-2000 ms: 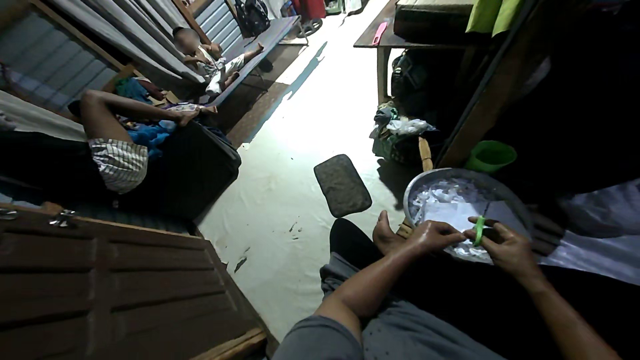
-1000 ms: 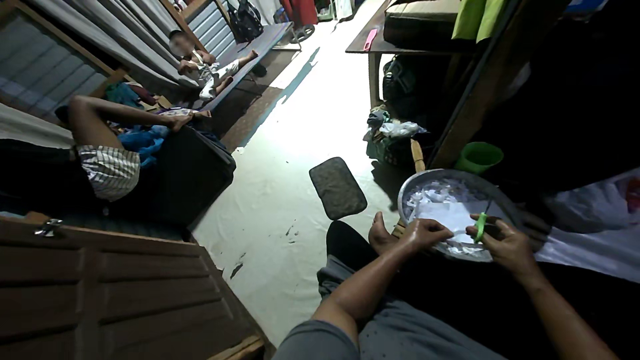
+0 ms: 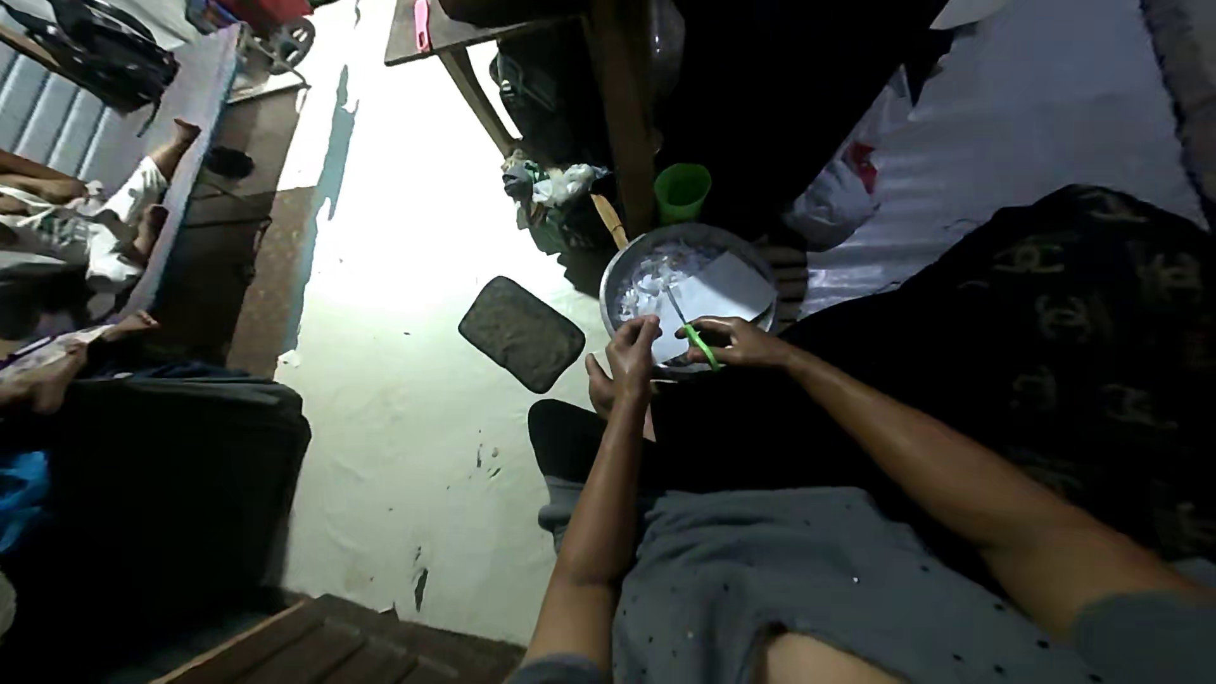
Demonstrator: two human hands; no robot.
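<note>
My right hand (image 3: 739,344) grips green-handled scissors (image 3: 700,344) by the handles, their metal blades pointing up and away over a round metal basin (image 3: 611,285). Close by on the left, my left hand (image 3: 632,356) has its fingertips drawn together at the basin's near rim; whether something small is between them I cannot tell. Inside the basin lie many small white scraps (image 3: 655,275), which look like cut paper or plastic, and larger white sheets (image 3: 727,290).
A green plastic cup (image 3: 682,193) stands just beyond the basin, near a wooden table leg (image 3: 622,123). A dark mat (image 3: 522,332) lies on the pale floor. Plastic bags (image 3: 565,185) are bunched under the table. Other people's legs (image 3: 142,209) show at left.
The view has swung to the right. The scissors remain in my right hand above the basin, and my left hand now points more upward, with its fingertips still together.
</note>
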